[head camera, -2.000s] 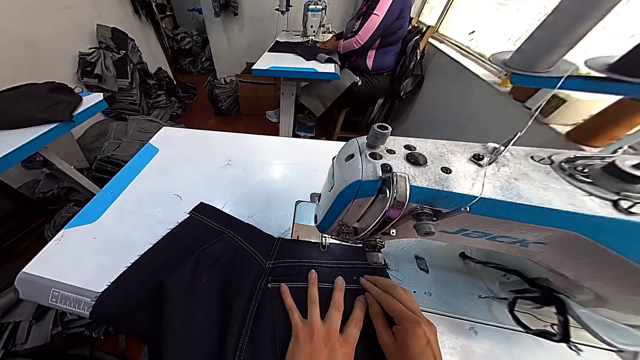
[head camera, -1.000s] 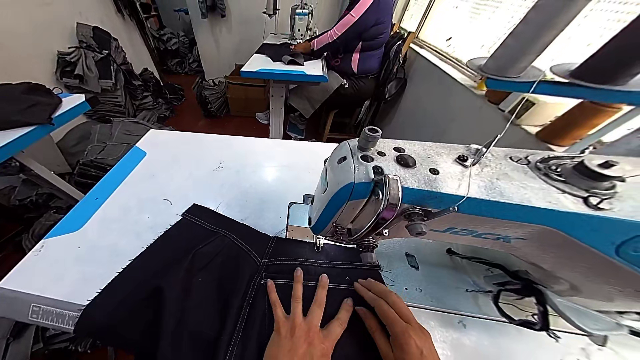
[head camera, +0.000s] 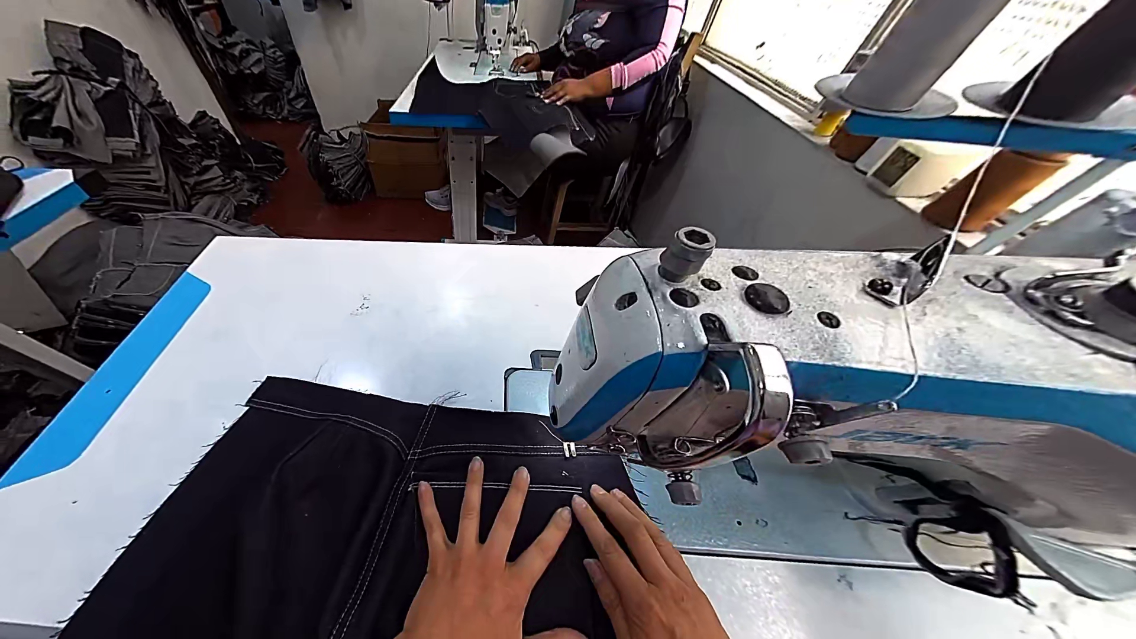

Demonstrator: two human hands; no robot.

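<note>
Dark denim fabric [head camera: 337, 497] with white topstitched seams lies on the white sewing table, its upper right part under the head of a Jack industrial sewing machine [head camera: 674, 355]. My left hand [head camera: 484, 568] rests flat on it, fingers spread, just below a row of white stitching. Beside it, my right hand [head camera: 643, 568] presses on the fabric near its right edge, fingers fairly close together. The presser foot [head camera: 570, 449] sits above both hands on the cloth. A white thread [head camera: 972, 169] runs down to the machine arm.
Across from me a person [head camera: 612, 71] works at another sewing machine [head camera: 495, 35]. Bundles of dark garments [head camera: 151, 151] and a cardboard box [head camera: 404, 160] stand on the left side. Thread cones [head camera: 923, 53] stand at upper right; a black cord loop [head camera: 967, 555] hangs beneath the machine arm.
The other person's hands and dark cloth are now in fuller view at the far machine. My hands stay spread on the denim, with little plain movement.
</note>
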